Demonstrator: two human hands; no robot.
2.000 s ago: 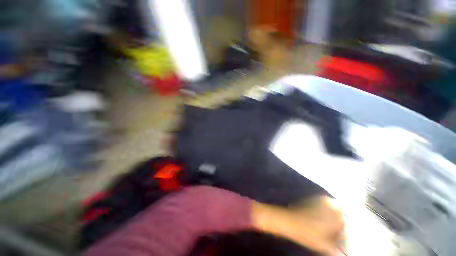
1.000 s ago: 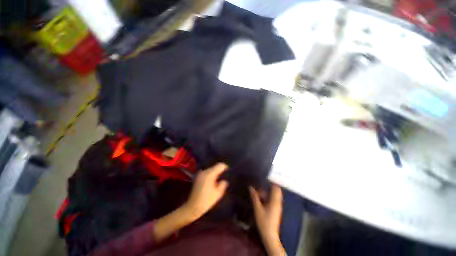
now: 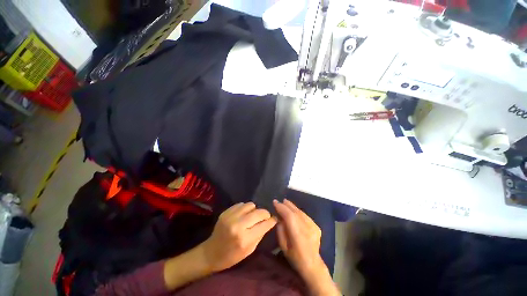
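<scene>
A large black fabric panel (image 3: 190, 118) lies left of the needle on the white table and hangs over its front edge. Its right edge runs from the presser foot (image 3: 304, 87) down to my hands. My left hand (image 3: 240, 234) pinches the fabric edge between thumb and fingers at the table's front. My right hand (image 3: 299, 234) is close beside it, fingertips on the same edge; its grip is partly hidden. The white sewing machine (image 3: 404, 63) stands above and right of the fabric.
Red-handled snips (image 3: 373, 115) and narrow dark strips (image 3: 407, 134) lie right of the needle on the table (image 3: 352, 167). A red slatted crate (image 3: 193, 191) with crumpled black fabric (image 3: 110, 231) is below left. Yellow (image 3: 29, 62) and red (image 3: 55, 87) crates stand at far left.
The view has steadied and shifted, bringing more of the machine in. My hands have come closer together at the fabric edge, and my right hand's fingers now touch it.
</scene>
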